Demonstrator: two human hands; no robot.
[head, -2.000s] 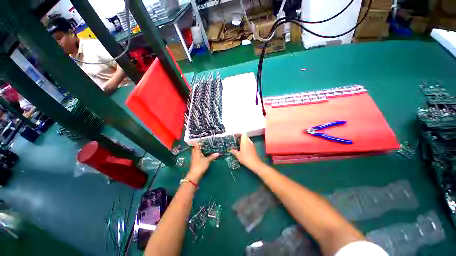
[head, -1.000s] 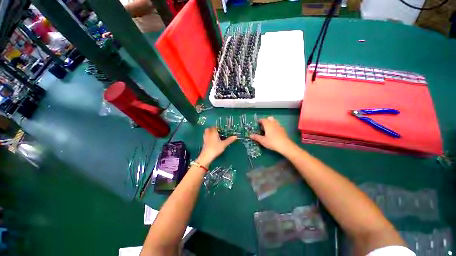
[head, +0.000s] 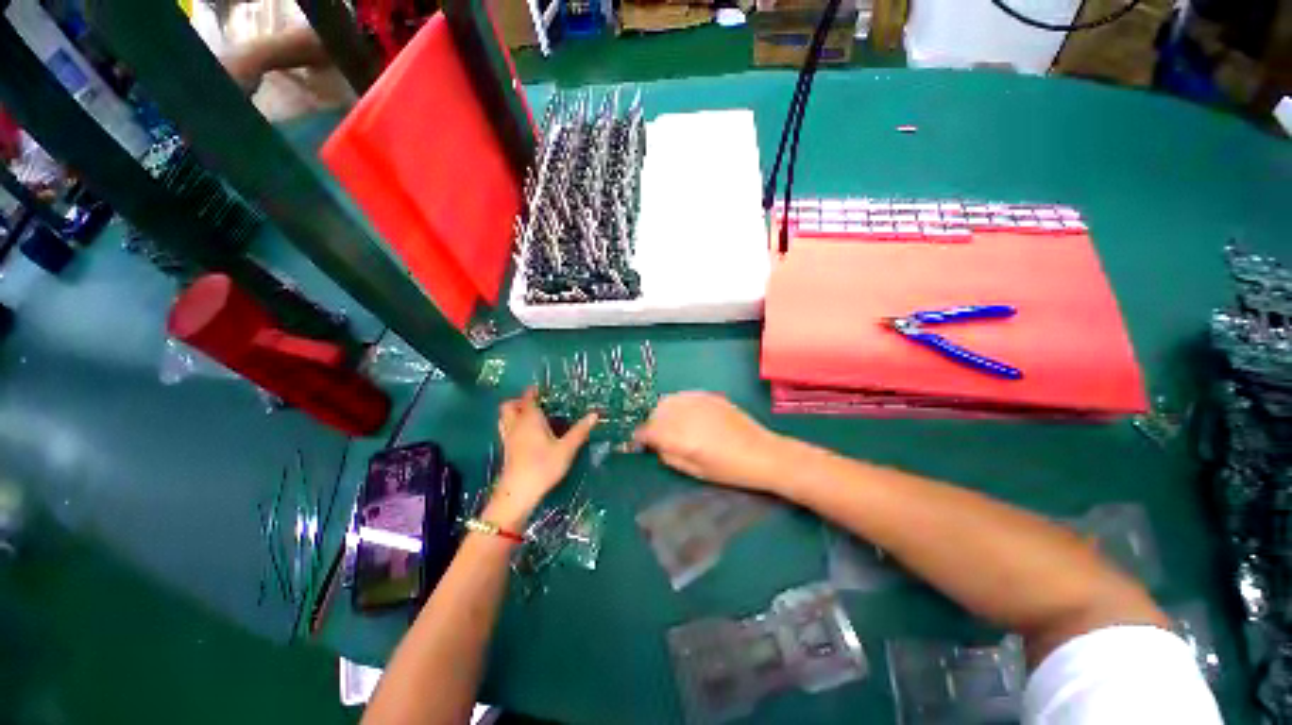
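Observation:
A green PCB panel point(head: 602, 385) with upright metal leads is on the green bench in front of the white foam board point(head: 701, 213). My left hand point(head: 531, 446) grips the panel's left end, thumb along its near edge. My right hand point(head: 701, 436) is at its near right corner, fingers bunched; what lies under the fingertips is too small to tell. Dense rows of upright PCB assemblies point(head: 584, 213) fill the left half of the foam board. Loose leads and small parts point(head: 564, 538) lie beside my left wrist.
Blue flush cutters point(head: 956, 337) lie open on red foam sheets point(head: 864, 305). Clear blister trays point(head: 765, 654) lie at the front. A dark phone or case point(head: 400, 524), red cylinder point(head: 276, 354), green post and leaning red panel point(head: 425, 170) are left. A PCB heap point(head: 1261, 411) is far right.
The panel has moved from the foam board's front edge down to the bench. My right hand has shifted from the panel's right end to its near corner. The camera view has shifted too.

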